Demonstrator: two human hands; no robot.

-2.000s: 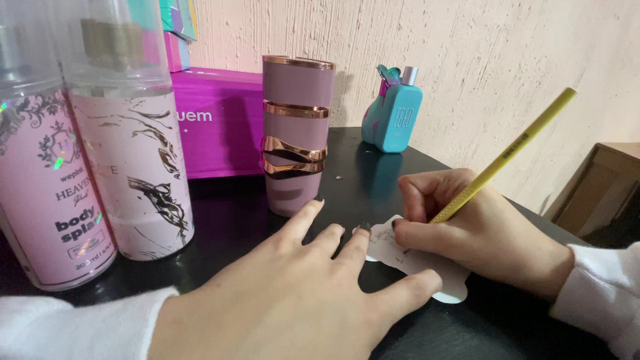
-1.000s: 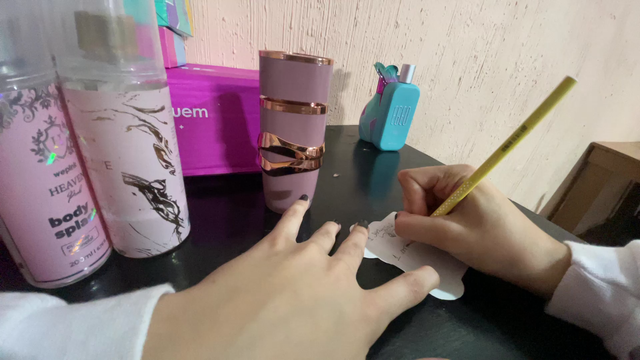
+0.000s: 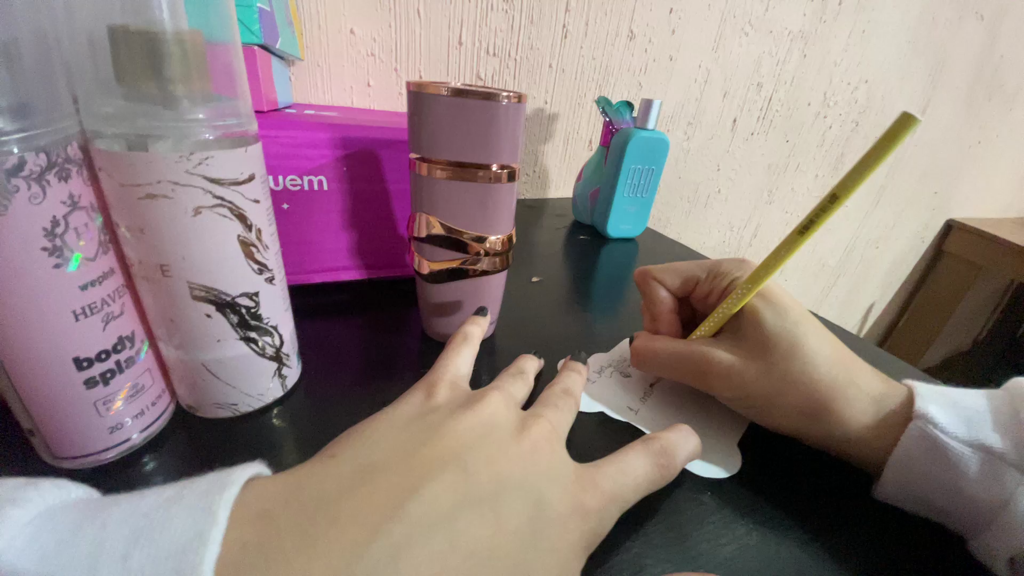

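A yellow pencil (image 3: 808, 220) slants up to the right out of my right hand (image 3: 760, 352), whose fingers pinch it low down; its tip is hidden behind them. Under that hand lies a white paper cutout with a wavy edge (image 3: 668, 412), bearing handwriting. My left hand (image 3: 472, 456) is spread palm down with dark-painted nails, a fingertip and the thumb at the paper's edge. Its outermost finger reaches the base of a mauve perfume bottle with copper-coloured bands (image 3: 462, 192), which stands upright on the black table (image 3: 368, 336).
Two pink body splash bottles (image 3: 76, 320) (image 3: 200, 280) stand at the left. Behind them are a magenta box (image 3: 344, 216) and smaller coloured boxes (image 3: 268, 76). A turquoise perfume bottle (image 3: 640, 180) stands near the textured wall. Wooden furniture (image 3: 952, 280) is at the right.
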